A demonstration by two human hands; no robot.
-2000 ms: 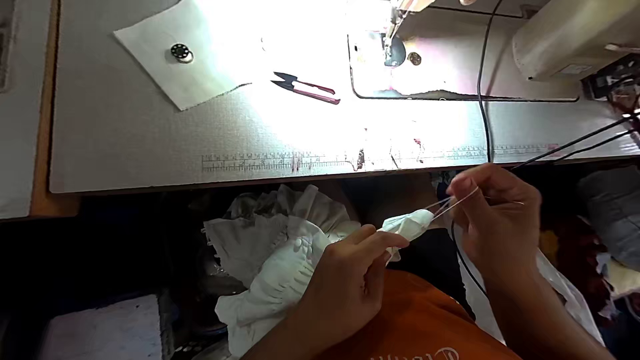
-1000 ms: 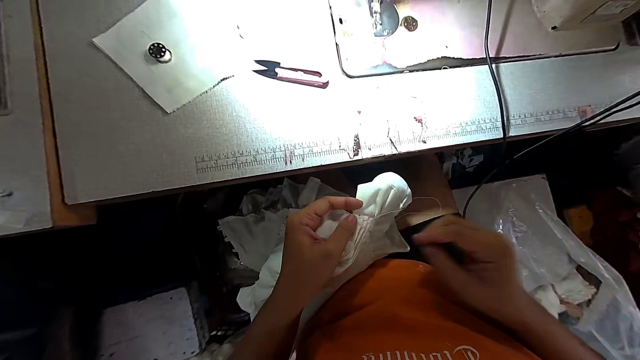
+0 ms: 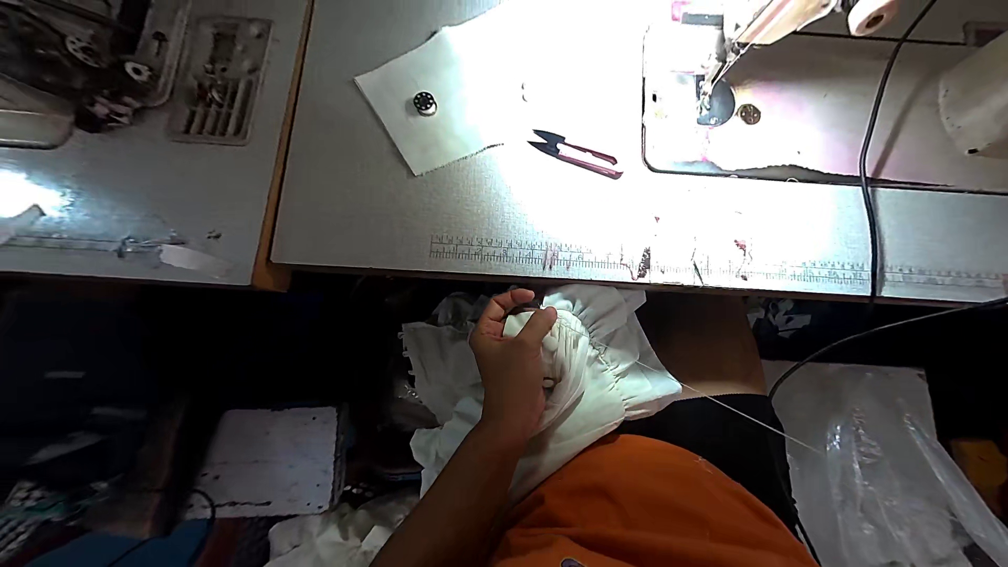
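Note:
My left hand [image 3: 516, 358] grips gathered white fabric [image 3: 602, 378] between thumb and fingers, just below the table's front edge. The fabric is puckered along a line of stitches and hangs over my lap. A thin white thread [image 3: 748, 416] runs from it down to the right, pulled straight, toward the view's right side. My right hand is out of view. On the table above lie thread snips [image 3: 579, 155] with dark blades and reddish handles. To their left a metal bobbin [image 3: 425, 103] sits on a white cloth piece [image 3: 441, 138].
A sewing machine's needle area [image 3: 713, 98] is at the upper right, with a black cable [image 3: 870, 157] hanging over the table edge. A printed ruler [image 3: 535, 256] runs along the front. Another machine [image 3: 79, 71] stands at the upper left. A clear plastic bag [image 3: 874, 465] lies at the lower right.
My right hand, near the fabric in both earlier frames, has gone out of view. The thread now stretches long to the right. My left hand still holds the fabric. The view has shifted left.

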